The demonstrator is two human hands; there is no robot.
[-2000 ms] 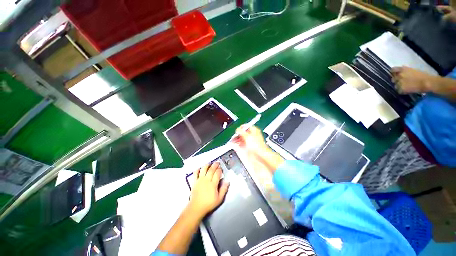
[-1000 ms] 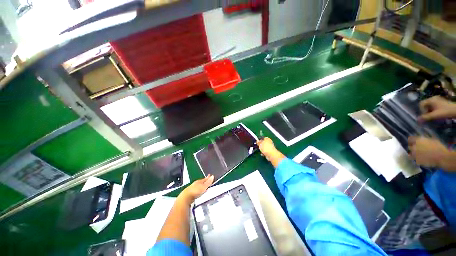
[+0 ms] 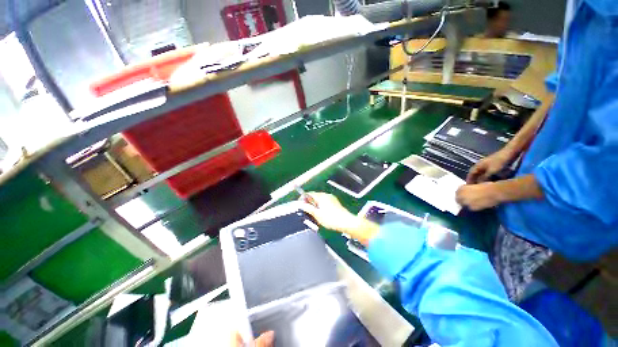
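A printed phone-graphic panel (image 3: 286,266) with white edges and camera circles at its upper left corner is tilted up in front of me. Glare crosses its lower part. My left hand (image 3: 255,339) is cut off by the bottom edge; its fingertips hold the panel's lower left part. My right hand (image 3: 328,213) is at the panel's top right corner, fingers closed on it, with a thin light tool tip (image 3: 301,192) showing. A pale sheet (image 3: 371,305) lies beyond the panel's right side.
More panels lie on the green bench, at the back (image 3: 361,174), at right (image 3: 393,215) and at left (image 3: 130,318). A person in blue handles white cards (image 3: 434,190) beside a panel stack (image 3: 467,139). A small red tray (image 3: 259,147) and a metal-framed shelf (image 3: 223,64) stand beyond.
The hands took a printed panel by its edges from the row on the bench and brought it nearer. It now covers the black backing panel. The view has tilted up.
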